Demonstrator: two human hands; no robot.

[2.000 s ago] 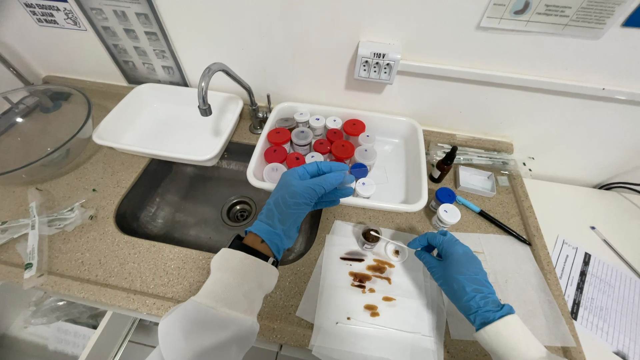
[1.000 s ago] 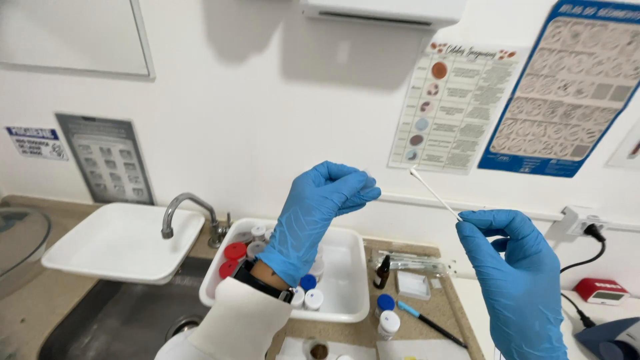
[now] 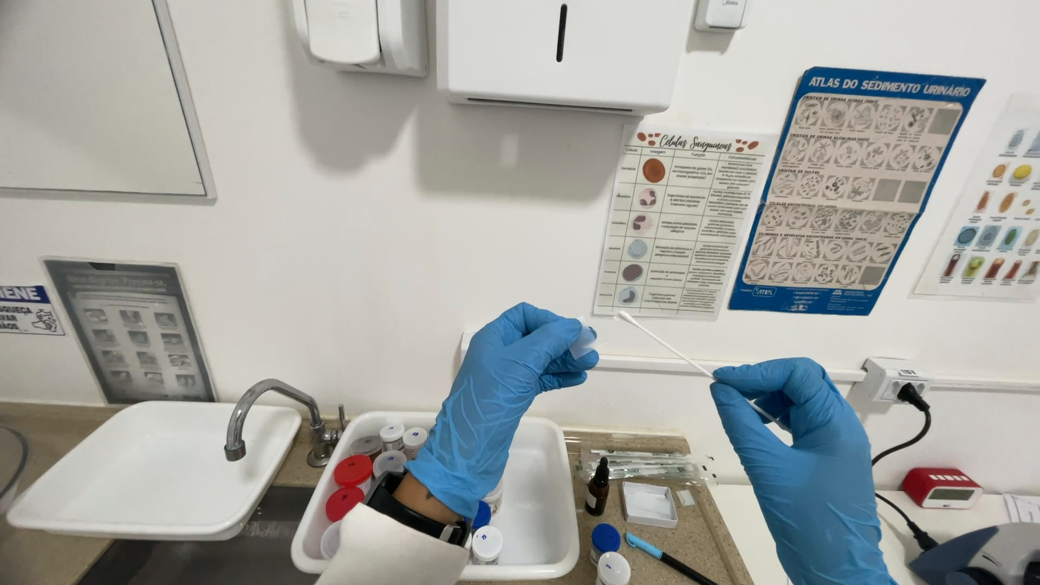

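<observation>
My left hand (image 3: 508, 390), in a blue glove, pinches a small translucent piece (image 3: 582, 341), perhaps a glass slide or cover slip, raised in front of the white wall. To its right, my gloved right hand (image 3: 800, 455) holds a cotton swab (image 3: 666, 345) by its shaft, the tip pointing up and left toward the small piece without touching it. Below my left forearm is a white tray (image 3: 532, 496) with several specimen cups, among them a red-capped one (image 3: 353, 471), a white-capped one (image 3: 487, 543) and a blue-capped one at the tray's right (image 3: 605, 538).
A dropper bottle (image 3: 597, 490), a small open box (image 3: 649, 504) and a marker (image 3: 666, 559) lie on the counter. At left are a metal faucet (image 3: 272, 394) and an empty white tray (image 3: 154, 479). A red clock (image 3: 941, 489) and a power outlet (image 3: 894, 380) are at right.
Both hands have risen from over the counter and tray to in front of the wall. My right hand was low by the stained paper earlier. The view has tilted up.
</observation>
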